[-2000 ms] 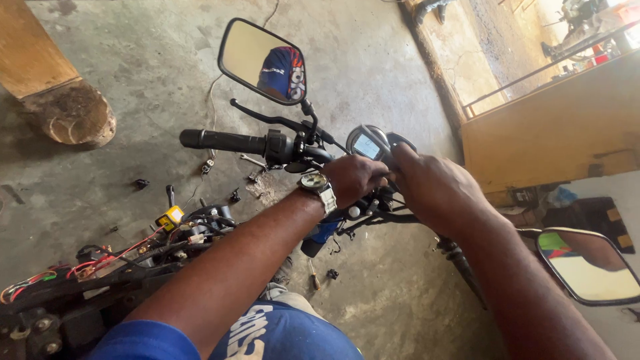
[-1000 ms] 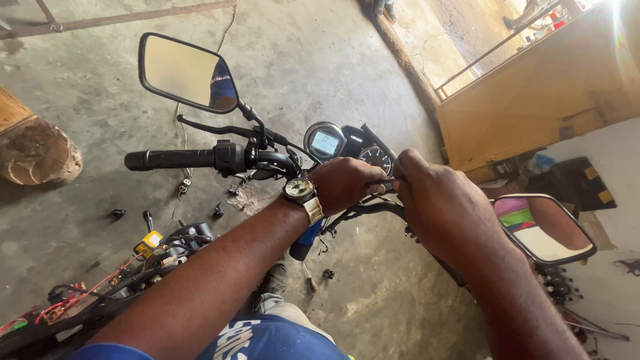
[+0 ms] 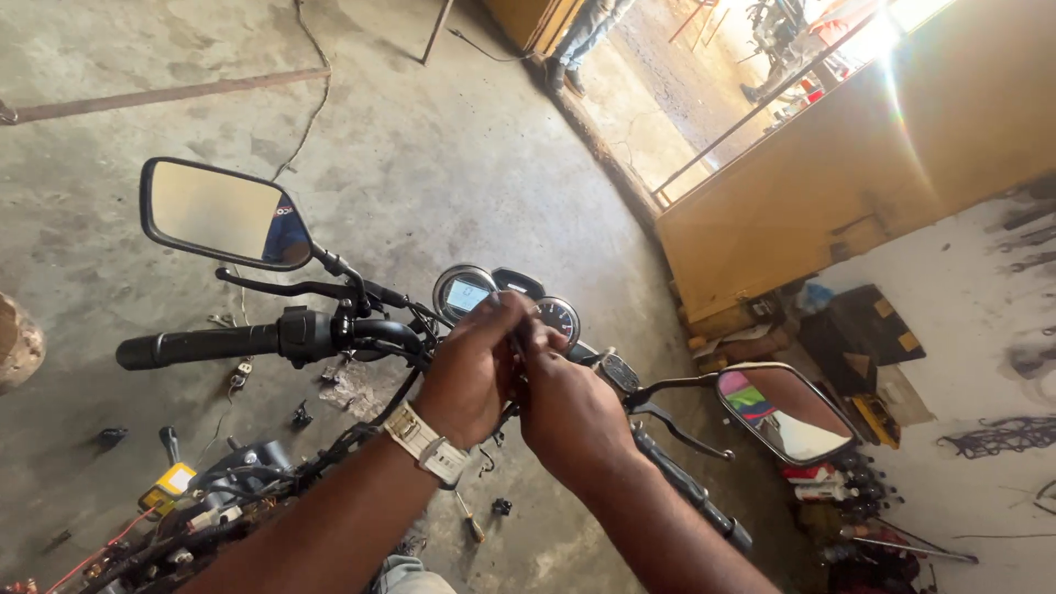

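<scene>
My left hand (image 3: 474, 371), with a light watch on the wrist, and my right hand (image 3: 569, 404) meet over the middle of a motorcycle's handlebar (image 3: 388, 334). Their fingers are curled together around something small that they mostly hide. Just beyond them are a lit digital gauge (image 3: 466, 294) and a round dial gauge (image 3: 554, 320), both partly covered. A rubber grip (image 3: 198, 345) and a lever (image 3: 285, 286) extend left; the other grip (image 3: 693, 487) points to the lower right. Rear-view mirrors (image 3: 223, 213) (image 3: 788, 412) stand on both sides.
Exposed wiring and a yellow device (image 3: 167, 487) lie at lower left. A screwdriver (image 3: 472, 524) and small black parts (image 3: 502, 506) are on the concrete floor. Bottles (image 3: 850, 487) and a dark case (image 3: 862, 338) stand at right. A person's legs (image 3: 584, 41) show by the doorway.
My hands have drawn close together, fingers overlapping, still above the handlebar's middle. The view has shifted, showing more floor and the doorway.
</scene>
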